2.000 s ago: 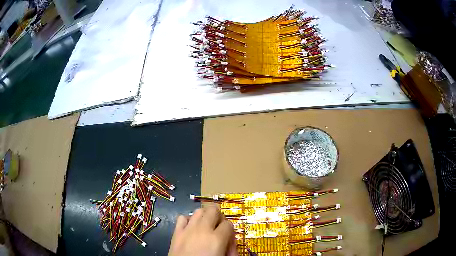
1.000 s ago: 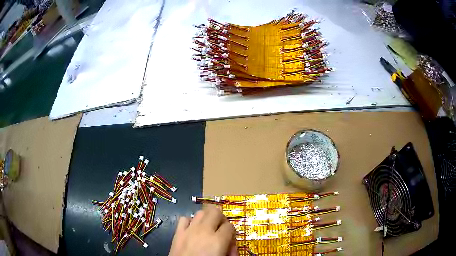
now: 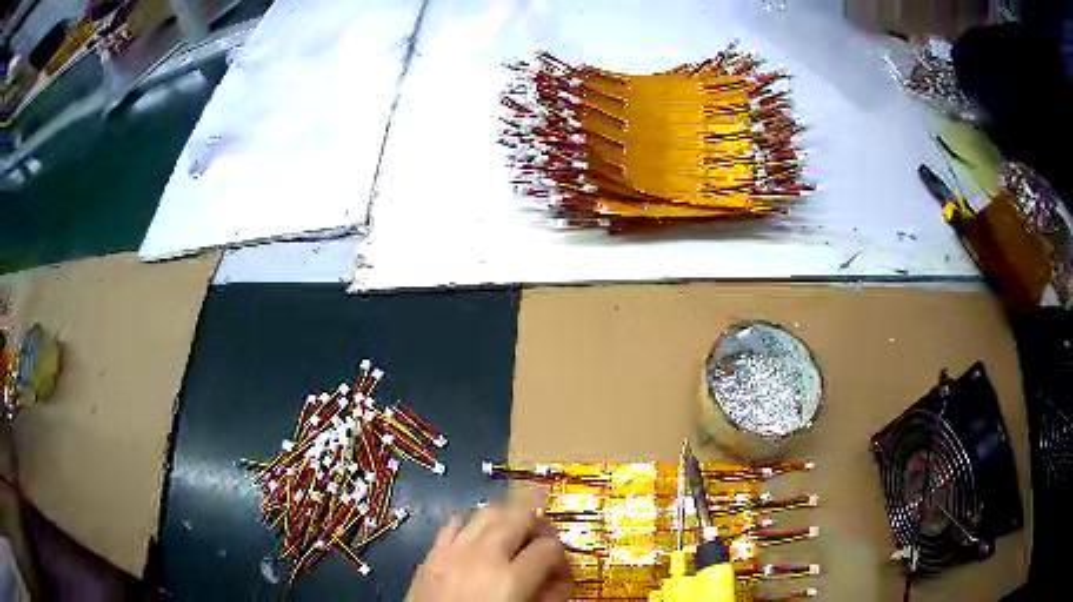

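The amber flexible circuit panel [image 3: 635, 543] lies at the bottom centre, with red, black and yellow leads sticking out on both sides. My left hand [image 3: 494, 557], slightly blurred, is over its left edge with fingers bent; what is between the fingertips is hidden. A white plug shows beside the fingers. A soldering iron [image 3: 702, 574] with a yellow handle points up over the panel's right part, a thin second prong beside its tip. My right hand is out of the picture. A heap of connector leads [image 3: 341, 470] lies on the black mat [image 3: 235, 388].
A round tin with silvery filling [image 3: 762, 388] stands behind the panel. A black fan [image 3: 951, 470] is at right. A fanned panel stack [image 3: 665, 147] lies on white board [image 3: 459, 235]. Yellow-and-black cutters [image 3: 941, 198] lie far right. Another tin [image 3: 39, 362] stands far left.
The soldering iron has come into view over the panel from the bottom edge. The whole view has shifted, so things appear further right. My left hand stays at the panel's left edge.
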